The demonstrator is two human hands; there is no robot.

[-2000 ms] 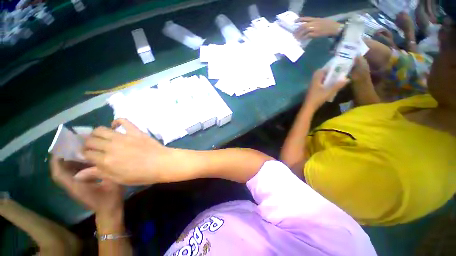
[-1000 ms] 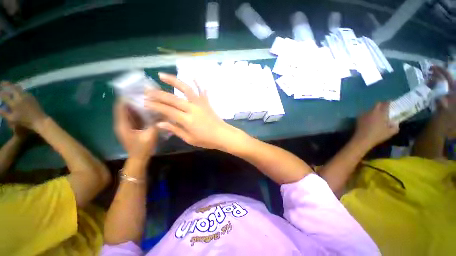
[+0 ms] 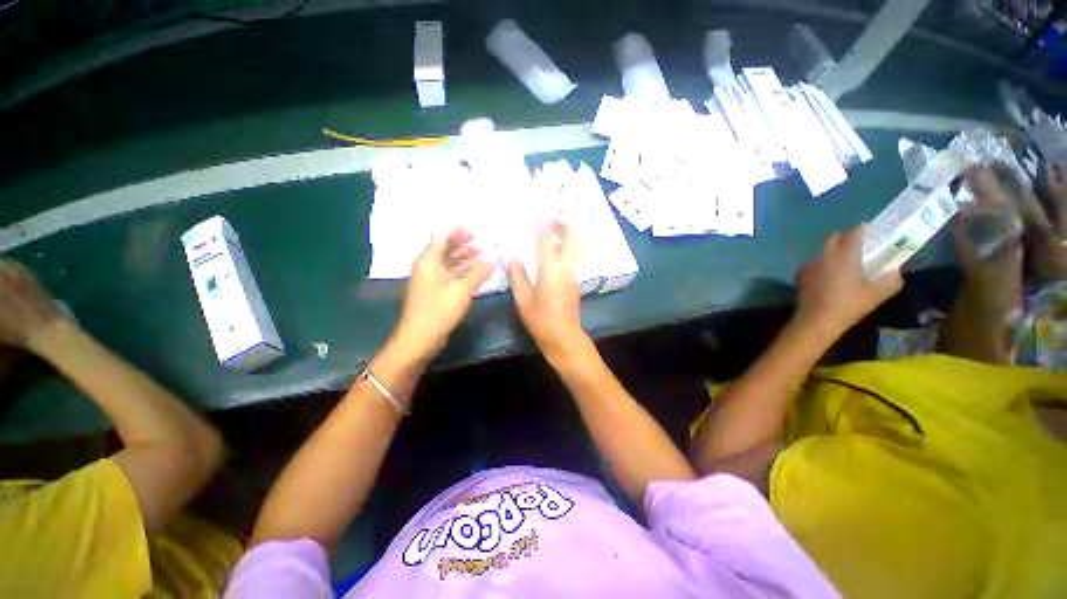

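A closed white carton (image 3: 232, 298) with small print lies alone on the green worktop at left. A block of white cartons (image 3: 603, 240) lies in front of me, its left and middle parts washed out by glare. My left hand (image 3: 445, 281) and my right hand (image 3: 548, 287) are at the near edge of this block, a small gap apart, fingers pointing away from me. Bright white things lie between and beyond my hands. Glare hides whether either hand grips one.
White leaflets (image 3: 690, 176) lie fanned at right. A pale strip (image 3: 281, 170) edges the worktop, with a yellow strip (image 3: 392, 140) by it. On the dark belt beyond are a carton (image 3: 429, 64) and translucent bagged products (image 3: 529, 61). Yellow-shirted people sit both sides; the right one holds a carton (image 3: 915, 220).
The blurred white carton that was between my hands is gone from them. A closed carton now lies at left where none was. Both hands have moved right to the block.
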